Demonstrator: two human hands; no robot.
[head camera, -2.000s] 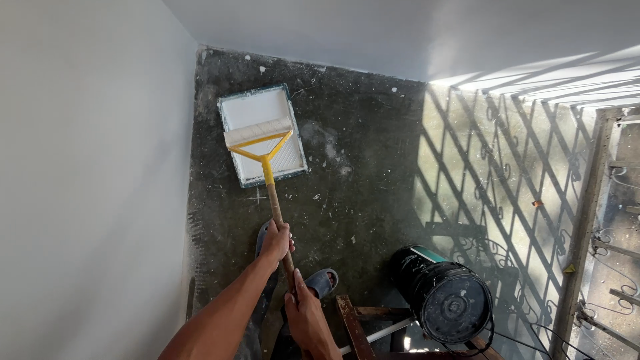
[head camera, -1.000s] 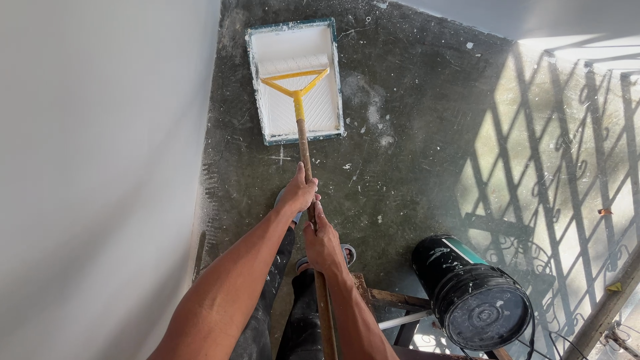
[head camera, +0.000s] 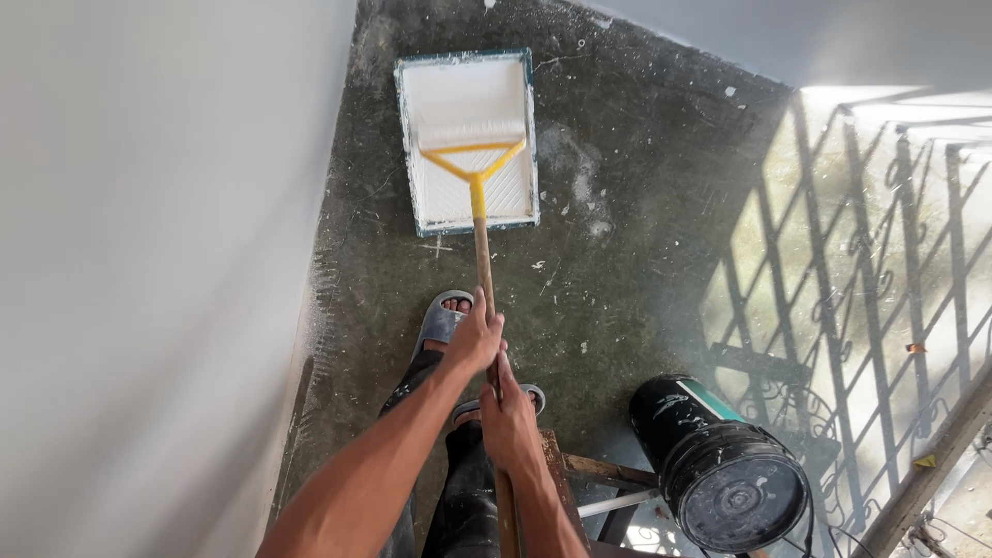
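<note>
A paint roller with a yellow frame (head camera: 477, 186) and a long wooden pole (head camera: 483, 256) reaches away from me. Its white roller sleeve (head camera: 473, 133) lies in a paint tray (head camera: 535, 155) that holds white paint and has a ribbed slope at the near end. My left hand (head camera: 476, 333) is closed round the pole, farther up it. Just below, my right hand (head camera: 510, 418) also grips the pole, with its thumb and fingers along the wood. The pole's lower end runs down between my forearms.
A white wall (head camera: 155, 232) rises at the left, another (head camera: 744, 39) at the back right. Near my right side are a paint-splashed black bucket (head camera: 682, 411) with a lid and a worn wooden frame (head camera: 608, 470). My sandalled feet (head camera: 442, 318) stand on the concrete floor (head camera: 620, 294).
The roller sleeve has moved from across the tray's middle, where it lay tilted two seconds ago, and now sits straighter. Both hands stay on the pole. The view has shifted.
</note>
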